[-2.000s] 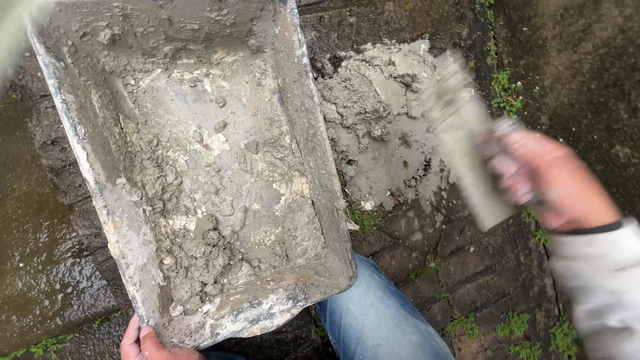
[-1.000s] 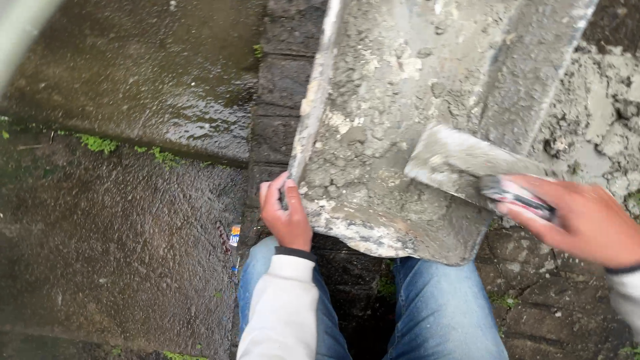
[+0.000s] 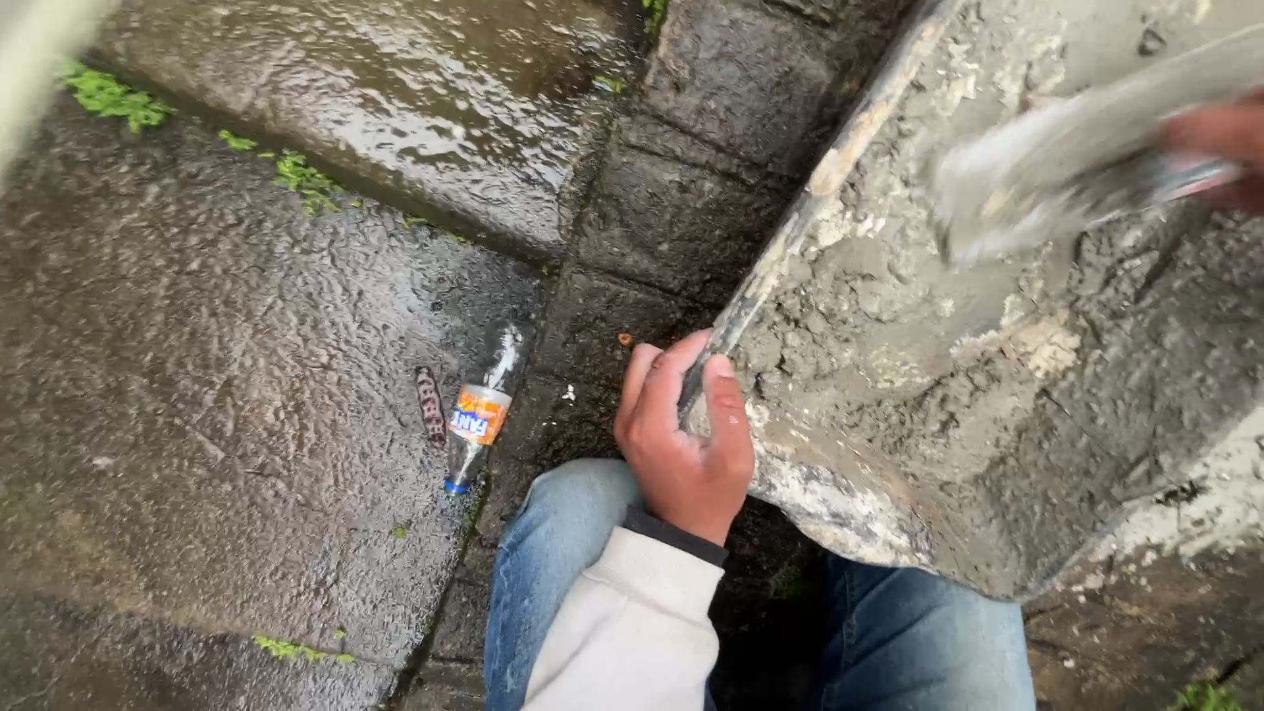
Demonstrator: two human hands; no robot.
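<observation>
My left hand [image 3: 688,434] grips the rim near the corner of a mortar-crusted trough [image 3: 829,178], thumb on the inner side. Grey wet mortar [image 3: 889,326] coats the trough's floor and walls, with lumps along the near end. At the right edge my right hand [image 3: 1220,148], partly out of view, is closed on the handle of a flat steel trowel [image 3: 1047,168]. The trowel is blurred and smeared with mortar, and its blade is over the trough; whether it touches the mortar I cannot tell.
My jeans-clad knees [image 3: 563,553] are at the trough's near end. A Fanta plastic bottle [image 3: 479,415] lies on wet paving slabs [image 3: 247,395] to the left, beside a dark reddish strip [image 3: 431,406]. A row of dark stone blocks [image 3: 681,188] runs beside the trough. Spilled mortar [image 3: 1205,494] lies at right.
Two seconds ago the trowel was over the mortar patch on the ground beside the trough; now it is over the trough. My left hand still holds the trough's rim. The view has swung left.
</observation>
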